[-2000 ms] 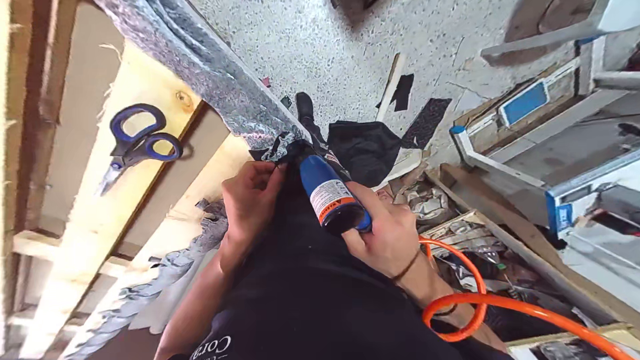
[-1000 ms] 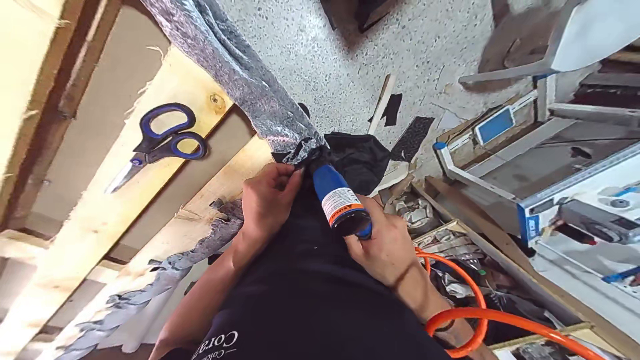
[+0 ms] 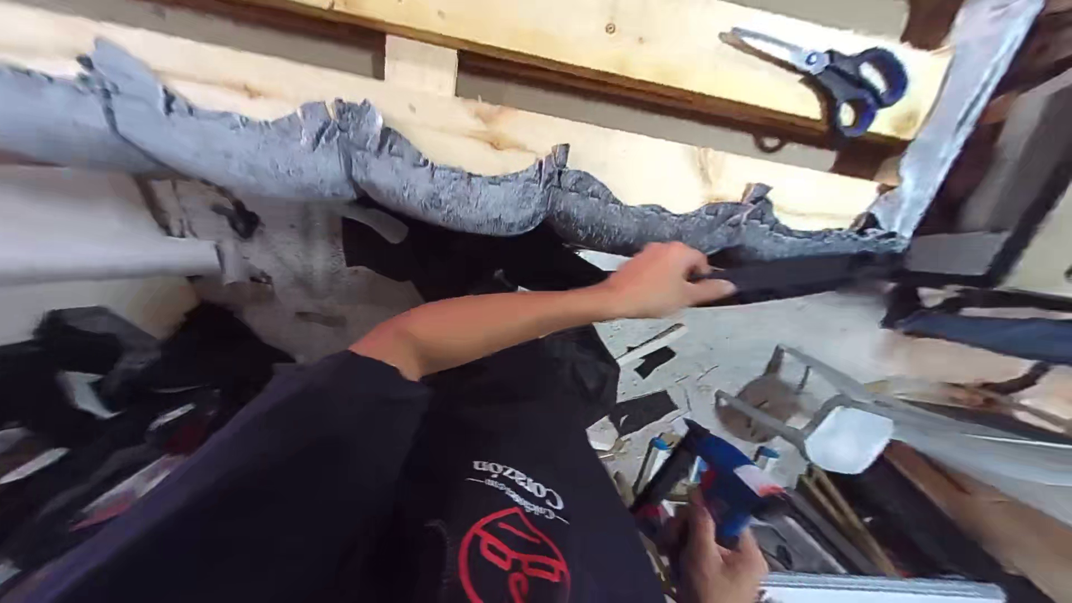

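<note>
My left hand (image 3: 666, 280) reaches out to the frame's lower edge, its fingers closed on a strip of black fabric (image 3: 779, 278) that runs to the right beneath the wood. Above it, grey upholstery fabric (image 3: 469, 201) is folded over the wooden frame (image 3: 536, 50) in gathered pleats. My right hand (image 3: 720, 553) is low at the right, wrapped around the grip of a blue pneumatic staple gun (image 3: 729, 473), held away from the fabric. Scissors with dark blue handles (image 3: 837, 74) lie on the upper wooden board.
Below right stand a grey metal stand (image 3: 787, 394) and a container of tools and scraps (image 3: 804, 511). Dark fabric scraps (image 3: 643, 410) lie on the speckled floor. A dark cluttered pile (image 3: 126, 360) is at the lower left, near a white roll or tube (image 3: 109, 255).
The view has turned strongly. My right hand has drawn the staple gun away from the fabric corner, and my left hand has left that corner and now holds the black strip.
</note>
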